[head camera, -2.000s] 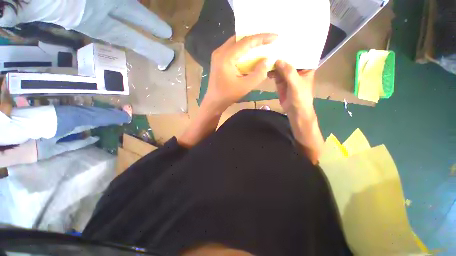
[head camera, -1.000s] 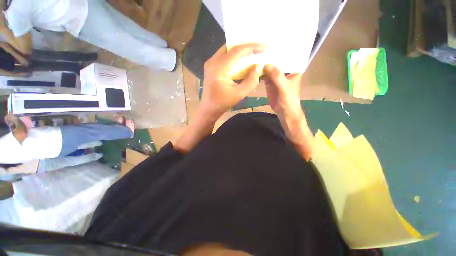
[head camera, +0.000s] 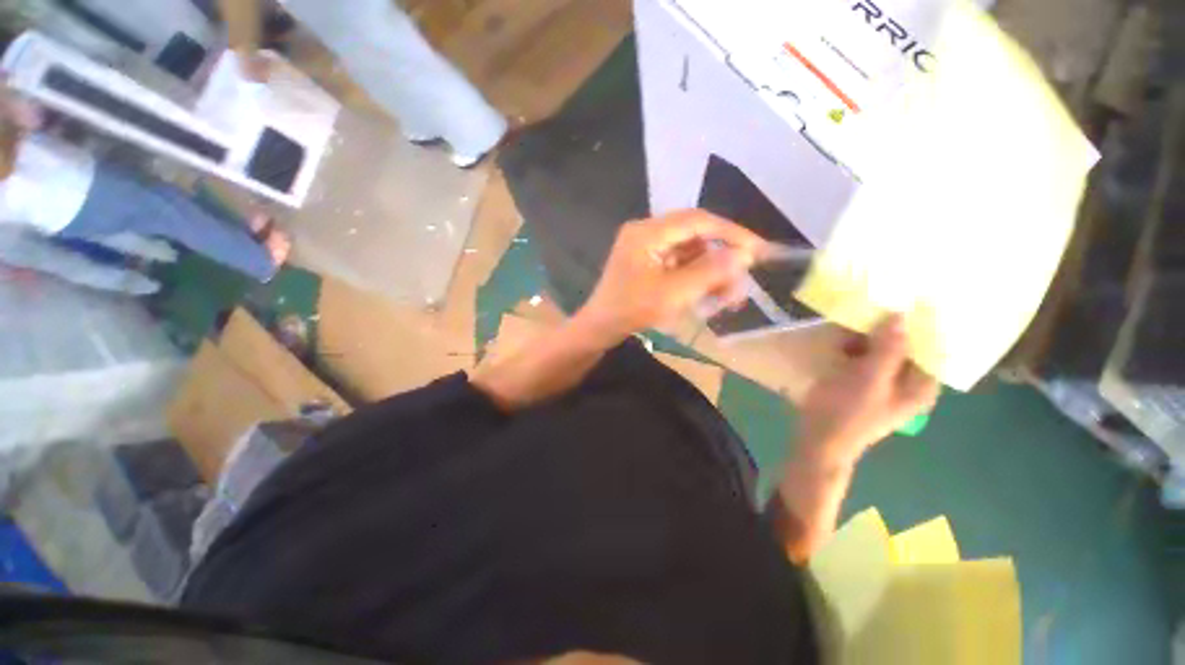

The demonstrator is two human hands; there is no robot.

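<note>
My right hand (head camera: 873,390) holds a large pale yellow sheet (head camera: 968,221) by its lower edge; the sheet is bent and overexposed. My left hand (head camera: 676,270) is beside it with fingertips together on a thin clear strip or label (head camera: 784,252), blurred, near the sheet's left corner. Behind them stands a white printed carton (head camera: 728,98) with large dark lettering, an orange-red line and a dark picture, partly covered by the sheet. More yellow sheets (head camera: 929,604) lie at my right side.
Brown cardboard (head camera: 377,338) covers part of the green floor (head camera: 1027,500). People in light blue trousers (head camera: 390,65) and blue jeans (head camera: 169,214) are at the left, near a printed carton (head camera: 156,120). Film-wrapped goods (head camera: 78,377) stand at lower left. A bit of green basket (head camera: 915,425) shows behind my right hand.
My hands have moved apart. The sheet has swung to the right with my right hand, uncovering the carton's printed face. The view has turned and shifted, and the green basket is now mostly hidden.
</note>
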